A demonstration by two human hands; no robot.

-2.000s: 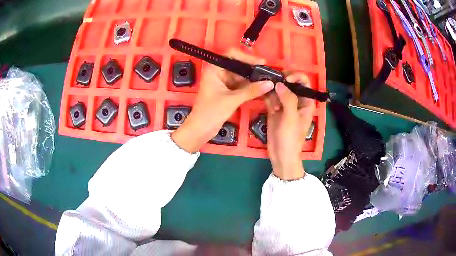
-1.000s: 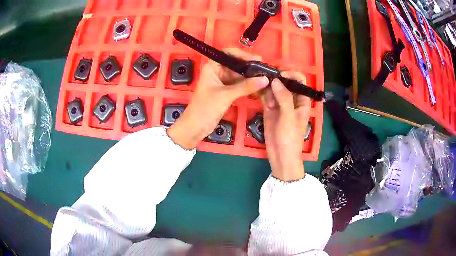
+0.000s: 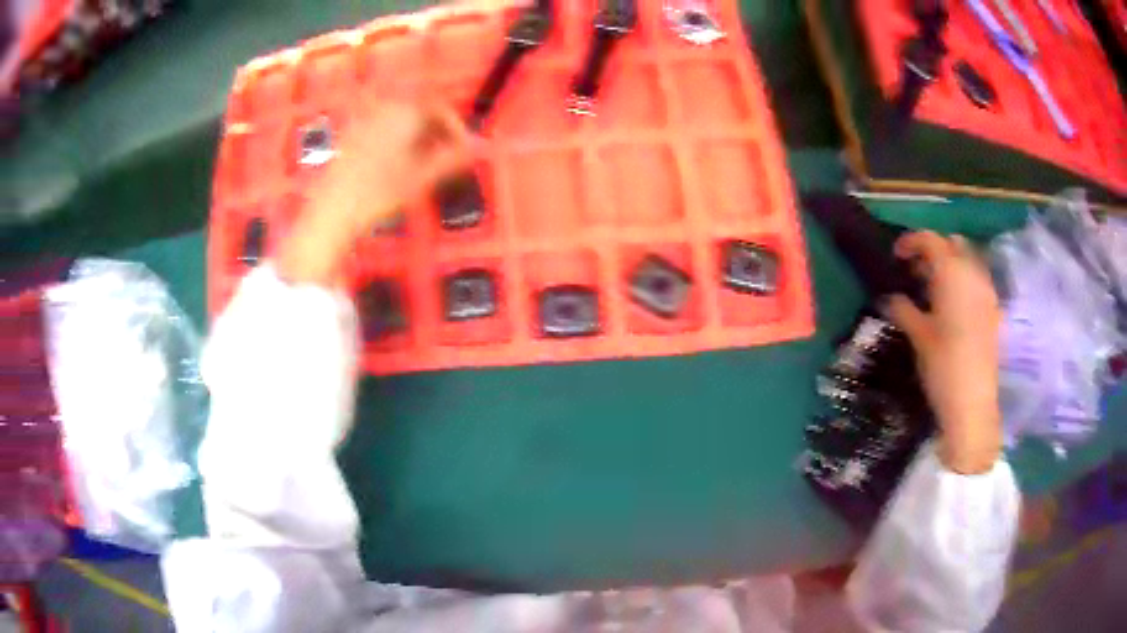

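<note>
My left hand (image 3: pixel 383 173) is blurred over the left part of the orange-red tray (image 3: pixel 581 350), its fingers beside a dark watch body (image 3: pixel 459 200). Whether it holds anything cannot be told. My right hand (image 3: pixel 958 324) is at the pile of black straps (image 3: pixel 871 402), fingers bent over its upper edge; whether a strap is gripped cannot be told. Two strapped black watches lie slanted in the upper tray, one at the left (image 3: pixel 504 64) and one at the right (image 3: pixel 602 53). More dark watch bodies (image 3: pixel 567 309) sit in the bottom row of pockets.
Silver watch bodies sit in upper pockets, at left (image 3: pixel 316 142) and top right (image 3: pixel 695 21). A second tray (image 3: pixel 1013 136) with watches and coloured straps is at upper right. Clear plastic bags lie at the left (image 3: pixel 124 396) and beyond the strap pile (image 3: pixel 1063 328).
My hands have parted. The strapped watch they held has left them, and a second strapped watch now lies in the upper tray. My right hand moved to the strap pile, my left leftward. The view shifted.
</note>
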